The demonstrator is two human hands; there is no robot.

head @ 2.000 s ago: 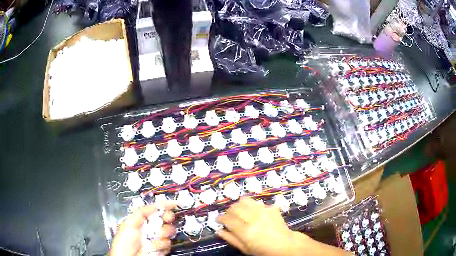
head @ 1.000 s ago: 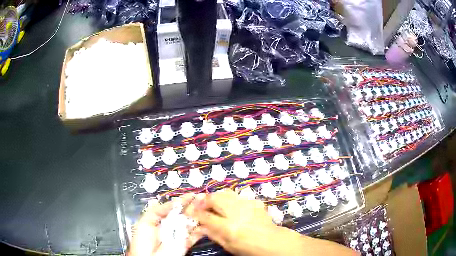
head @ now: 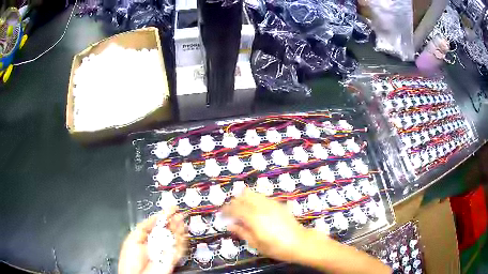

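The clear blister tray lies in front of me with rows of white wired modules and red, yellow and purple lead wires between them. My left hand is cupped at the tray's lower left corner and holds several small white caps. My right hand is over the lower middle rows, palm down, blurred at the fingertips. Whether it holds a cap cannot be seen.
An open brown box heaped with white caps is at the left. A white device with a black post stands behind the tray. Dark bagged parts lie behind. More filled trays are at right, beside a red object.
My right hand has left the left palm and moved right over the modules. My left hand has shifted slightly left. The view has shifted a little, moving the scene right.
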